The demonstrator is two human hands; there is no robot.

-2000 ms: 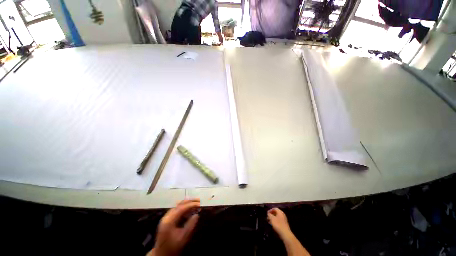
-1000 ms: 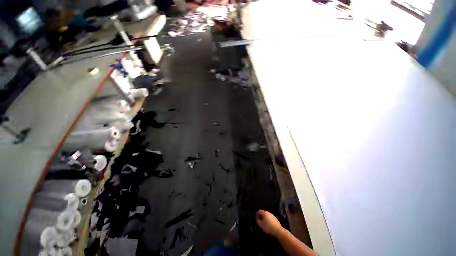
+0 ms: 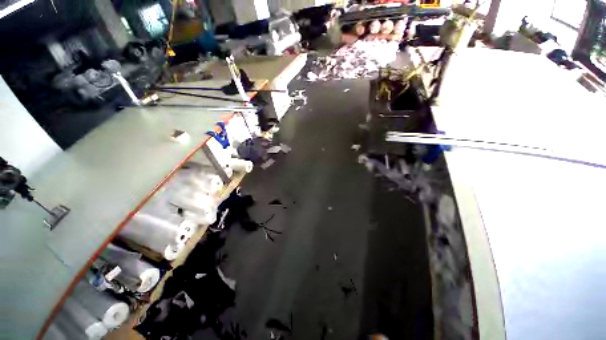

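Observation:
The pale spreading table (image 3: pixel 484 255) runs along the right side. White marker paper (image 3: pixel 558 246) lies on it, set back from the near edge. A straight metal rail (image 3: pixel 498 145) crosses the table, its end sticking out past the edge beside a blue clamp (image 3: pixel 434 147). A small skin-coloured sliver, likely my right hand (image 3: pixel 377 337), is cut off by the bottom edge; its fingers cannot be made out. My left hand is not in view.
The dark aisle floor (image 3: pixel 312 219) has black fabric scraps (image 3: pixel 193 295). Another table (image 3: pixel 126 159) stands left, wrapped rolls (image 3: pixel 153 232) beneath it. A dark bin-like container (image 3: pixel 392 119) stands beside the right table. Pale scraps (image 3: pixel 362 58) are heaped at the far end.
The view has swung left from the paper and stick to the aisle, then further up it. The rail and far scraps appear nearer. My right hand has dropped almost out of the picture.

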